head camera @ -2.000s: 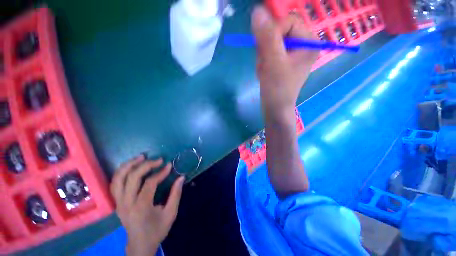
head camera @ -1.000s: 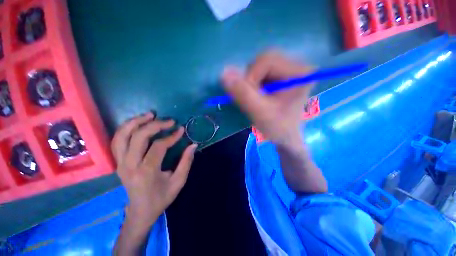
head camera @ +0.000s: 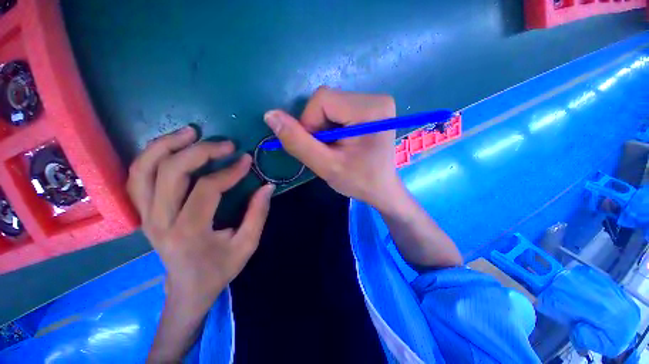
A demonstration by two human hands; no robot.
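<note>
A thin round ring part lies on the dark-green bench at its near edge. My left hand has its thumb and index fingertip against the ring's left side, the other fingers resting spread on the bench. My right hand holds a slim bright-blue stick like a pen. The stick's lower end is at the ring's upper rim; its very tip is too small to make out.
A red-pink foam tray with round assemblies in its pockets stands left of my left hand. Another red-pink tray is cut off at the top right. A small red parts tray is at the bench edge. Blue stools stand at the right.
My right hand has brought the blue stick down and left to the ring. My left hand stays at the ring. The white bottle has gone out of the picture as the view shifted.
</note>
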